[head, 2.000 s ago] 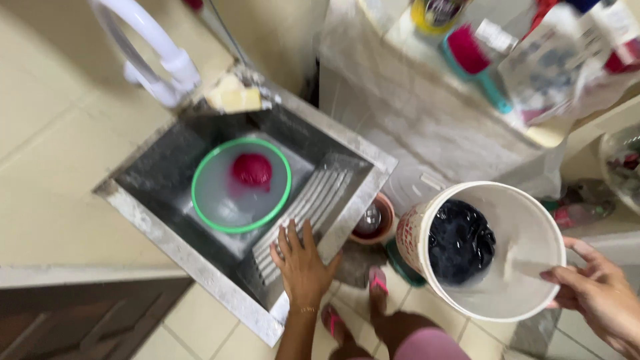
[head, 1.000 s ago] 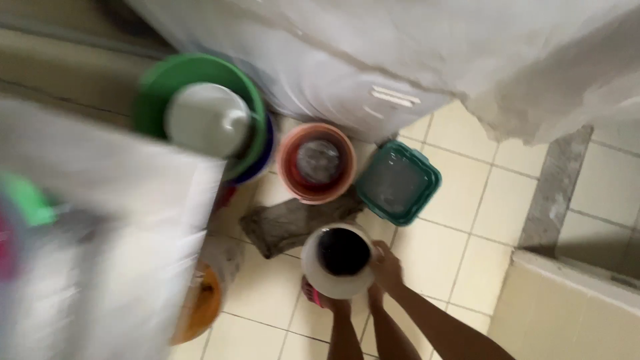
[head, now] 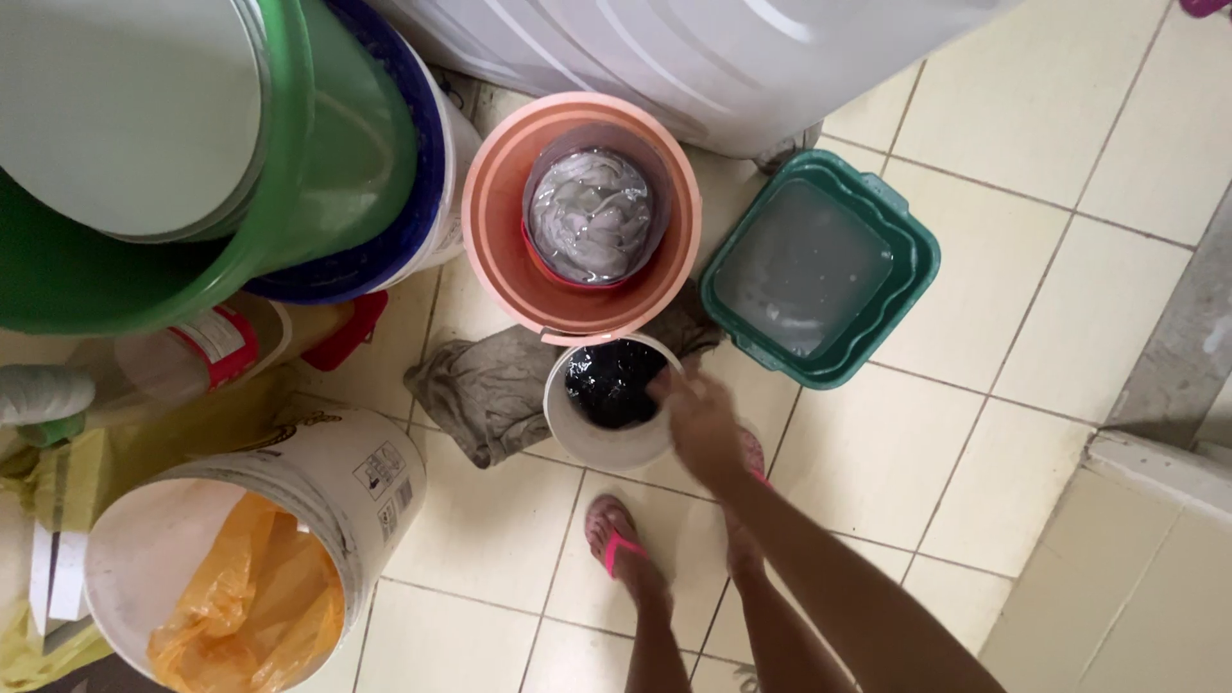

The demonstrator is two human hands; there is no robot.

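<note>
A white plastic bucket (head: 602, 448) with dark, wet contents stands low by my feet, just below a salmon-coloured bucket (head: 491, 202). My right hand (head: 701, 423), blurred, is at the white bucket's right rim; whether its fingers grip the rim cannot be made out. My left hand is out of view. Inside the salmon bucket sits a smaller container holding soaked grey cloth (head: 592, 214). To its right is a green plastic basin (head: 837, 361) with cloudy liquid. A grey-brown cloth (head: 491, 385) lies on the tiles, partly under the buckets.
At the upper left, a green tub (head: 356, 144) rests over a blue-rimmed bucket. A white bucket with an orange plastic bag (head: 260, 597) stands at the lower left, near a plastic bottle (head: 207, 351). A large white panel (head: 693, 67) borders the top; a low wall edge (head: 1155, 481) is at right.
The view has swung from the sink down to the floor. The white bucket, held up by my right hand two seconds ago, is now down beside the salmon bucket. My left hand has left the view.
</note>
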